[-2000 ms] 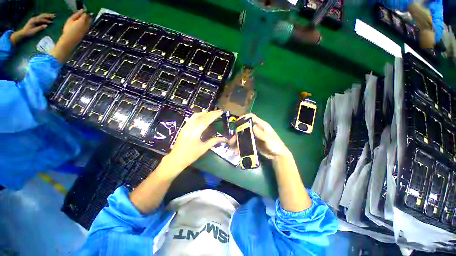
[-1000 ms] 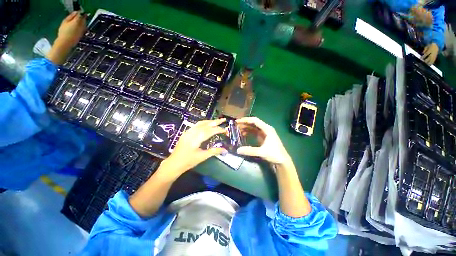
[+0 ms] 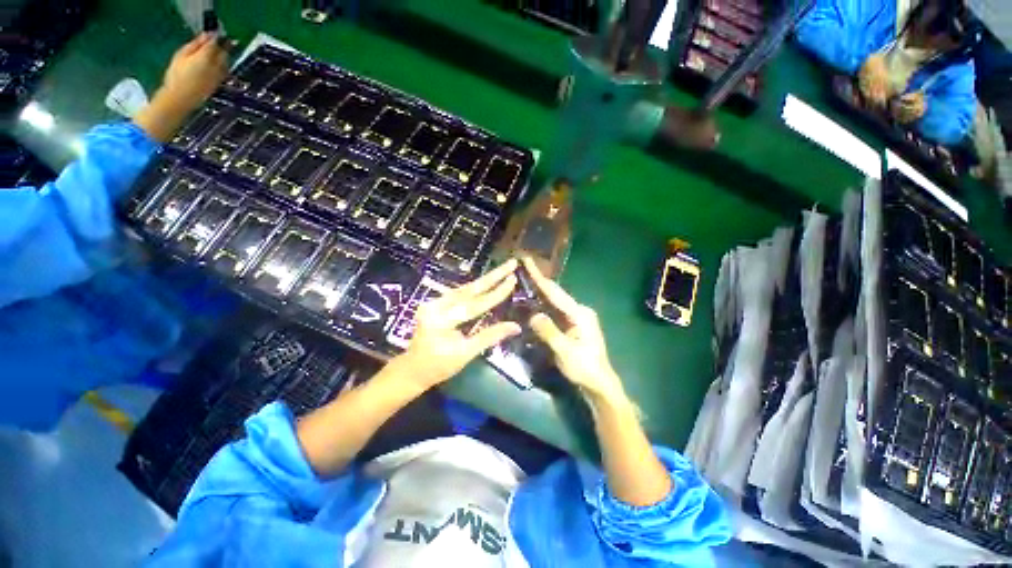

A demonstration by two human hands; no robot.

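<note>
My left hand (image 3: 449,333) and my right hand (image 3: 572,338) meet at the fingertips and hold a dark phone housing (image 3: 528,302) between them, mostly hidden by the fingers. A loose silver-white phone or cover (image 3: 510,366) lies flat just below the hands, partly covered. The brown-tan press fixture (image 3: 542,231) is just beyond the fingertips. A phone display assembly (image 3: 675,291) with an orange flex cable at its far end stands to the right on the green mat.
The blister tray (image 3: 333,227) with rows of housings is at left. The green press (image 3: 605,122) is top centre. Stacked trays (image 3: 943,333) with ragged interleaf sheets (image 3: 827,366) are at right. Other workers' hands (image 3: 194,72) show at top left and top right.
The display assembly seen face-up in my right hand two seconds ago is now out of sight between my hands. My fingertips have closed together at the top. The view has shifted slightly.
</note>
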